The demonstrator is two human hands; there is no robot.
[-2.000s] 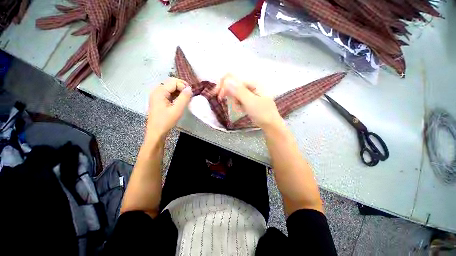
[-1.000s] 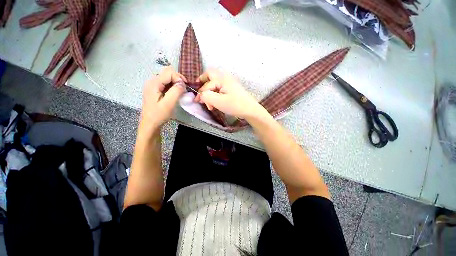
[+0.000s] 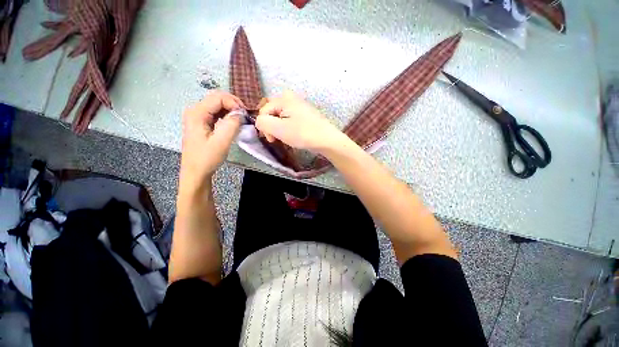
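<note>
A reddish-brown checked fabric band [image 3: 404, 88] lies bent in a V on the table, its two pointed ends away from me. Pale lilac lining [image 3: 261, 150] shows along its lower edge near the table's front. My left hand [image 3: 214, 129] pinches the band at the lower part of its left arm. My right hand [image 3: 288, 122] is close beside it, fingertips closed at the same spot on the band. Something small and dark shows between the fingertips; I cannot tell whether it is a needle. Black-handled shears [image 3: 505, 120] lie right of the band, blades towards its right point.
A bundle of checked bands [image 3: 91, 57] lies at the back left with a pale thread trailing. A dark thread scrap [image 3: 209, 82] is near my left hand. A plastic bag [image 3: 501, 19] and a red piece [image 3: 298, 3] are at the top edge. A grey coil [image 3: 612, 122] is cut off at right.
The view has shifted, so the stack at the back has mostly left the picture. My right hand has come in from the band's middle to meet my left hand. The band's left arm now lies straighter.
</note>
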